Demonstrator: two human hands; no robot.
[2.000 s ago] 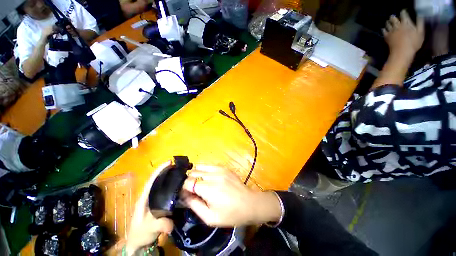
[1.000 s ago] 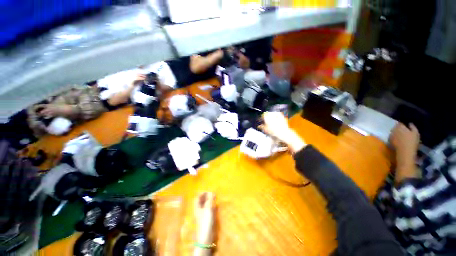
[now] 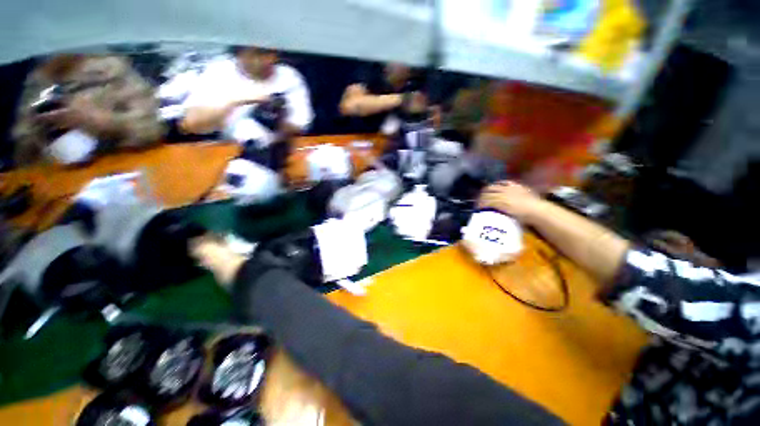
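My right hand [image 3: 220,256], in a dark sleeve, reaches to the left across the green mat. It is at a black-domed camera [image 3: 171,241] in the group there, and blur hides whether the fingers hold it. A pale blurred patch at the bottom edge beside the modules may be my left hand; I cannot make out fingers. A white camera body [image 3: 492,236] with a dark printed label is on the bench's right part, its black cable [image 3: 542,306] curving beside it. Another person's hand rests on it.
Black camera modules [image 3: 237,366] stand in rows at the lower left. White cameras [image 3: 340,248] crowd the green mat [image 3: 383,250]. A patterned-sleeved person sits at the right; several people work opposite. A pale shelf [image 3: 333,37] crosses above.
My right hand has left the labelled camera and swung far left. The neighbour's hand now lies on that camera. The view has turned and risen from the close work at the bench edge.
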